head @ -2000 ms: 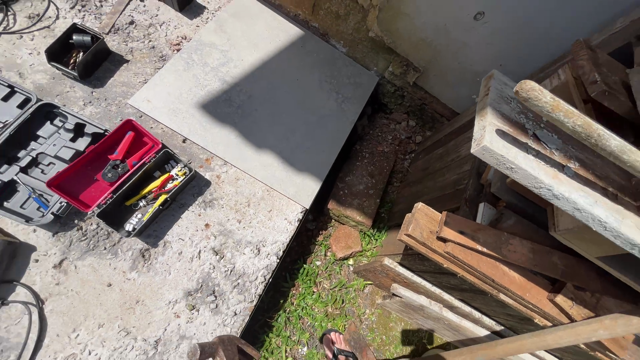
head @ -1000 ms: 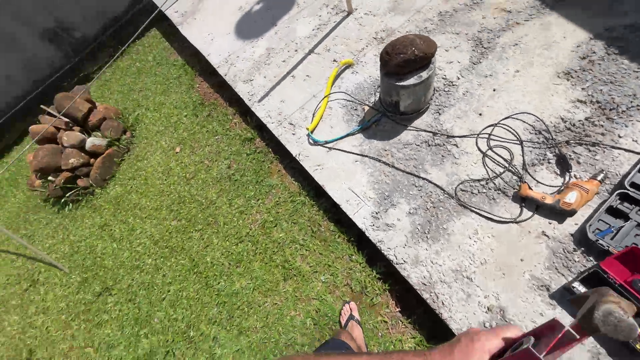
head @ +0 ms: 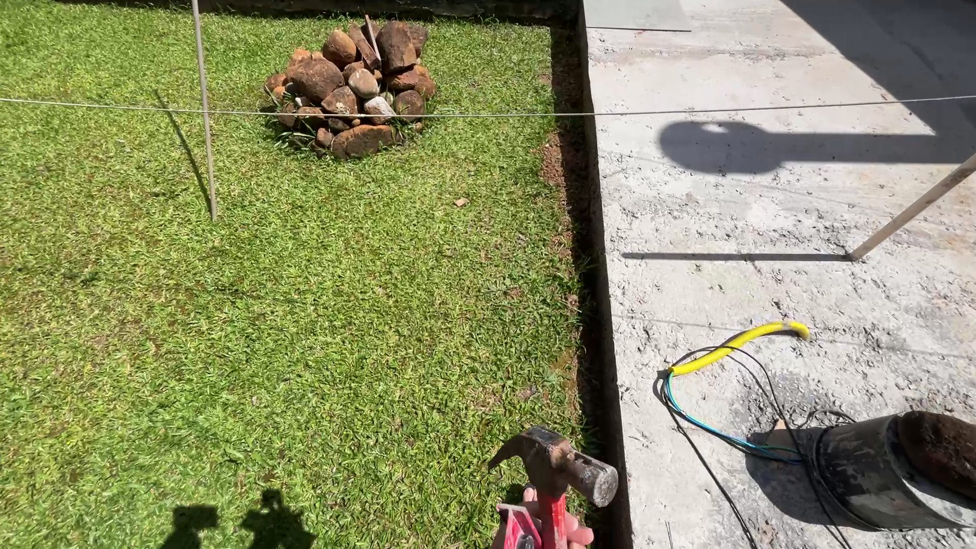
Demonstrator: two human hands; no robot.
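At the bottom edge my left hand [head: 577, 534] holds a claw hammer [head: 550, 459] with a rusty, worn steel head and a red handle. The head points up, its claw to the left and its striking face to the right. Pressed beside the handle in the same hand is a red object [head: 518, 524], cut off by the frame; its kind cannot be told. Most of the hand is hidden or out of frame. Both tools are over the grass, close to the slab's edge. My right hand is not in view.
A taut string [head: 488, 115] crosses the view near a thin stake [head: 204, 114] and a leaning pole [head: 915, 206]. Stones [head: 343, 91] are piled on grass. The concrete slab [head: 686, 221] bears yellow conduit [head: 740, 347], wires and a bucket [head: 862, 473] with a rock.
The view has swung far left, from tool cases and stacked wood to the lawn. The hammer and red object, at the lower right one second ago, now show at the bottom centre.
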